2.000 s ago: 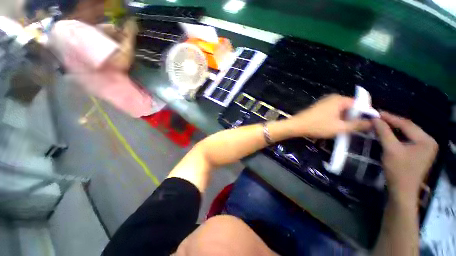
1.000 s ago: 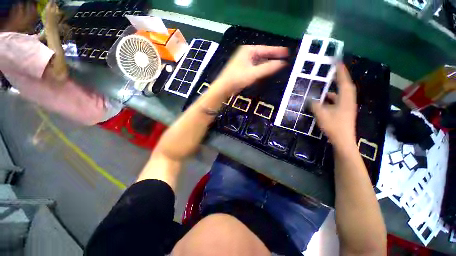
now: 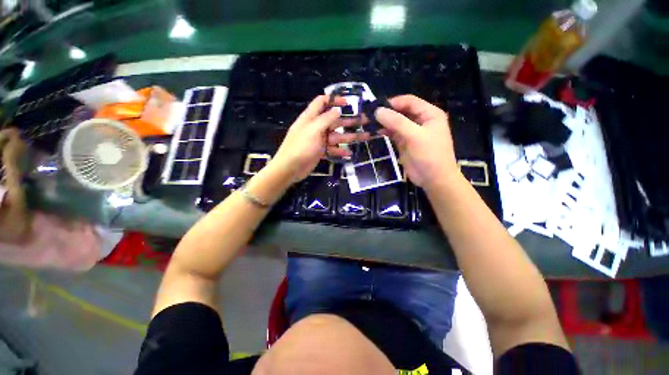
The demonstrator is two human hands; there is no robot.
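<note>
My left hand and my right hand are close together over the black tray. The fingertips of my right hand pinch a small black piece; whether it is a pad or a housing is unclear. The fingers of my left hand are curled beside it, and what they hold is blurred. A white-edged adhesive sheet with black squares is under my hands, over the tray; its top cells show as open windows. Pale gold frames show in the tray, with glossy dark pockets along its front.
Left of the tray are a spare adhesive sheet, a white fan and an orange and white box. On the right lie waste sheets with a dark heap. A drink bottle stands behind. A person's pink sleeve shows at left.
My hands have come together from apart. The adhesive sheet, raised in my right hand before, is now lower and under both hands. The view has turned right, bringing in the bottle.
</note>
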